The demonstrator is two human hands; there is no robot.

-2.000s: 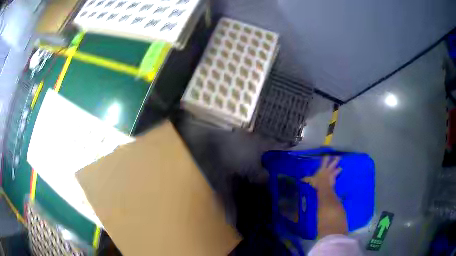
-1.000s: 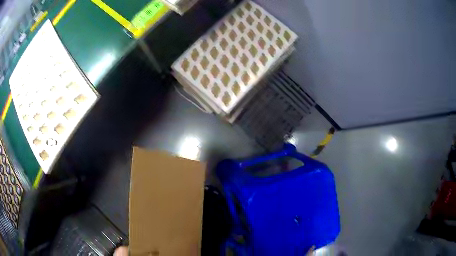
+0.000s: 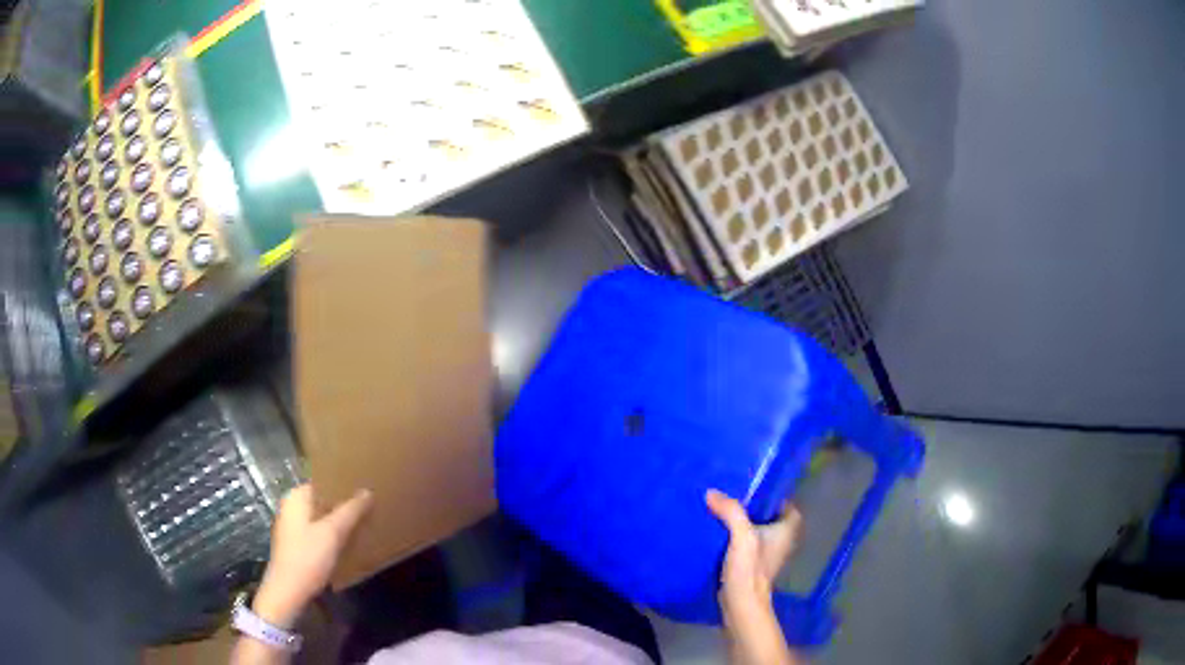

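Note:
My left hand (image 3: 312, 533) grips the lower left edge of a plain brown cardboard divider (image 3: 390, 377), with the thumb on its face. My right hand (image 3: 756, 546) holds the edge of a bright blue plastic stool (image 3: 637, 416), thumb on top. The stool is tilted, its seat facing me and its legs pointing to the lower right. The divider and the stool are side by side, nearly touching. The fingers behind the divider are hidden.
A stack of clear blister trays (image 3: 202, 487) is low at left. On the green table (image 3: 254, 130) lie a white foam tray (image 3: 429, 91) and a tray of round speakers (image 3: 137, 214). An empty foam tray stack (image 3: 786, 169) stands beyond the stool, near the grey wall.
The blue stool has turned and come closer to the divider, and my right hand now shows on its edge. My left hand and the divider are more fully in view. The camera view has shifted left.

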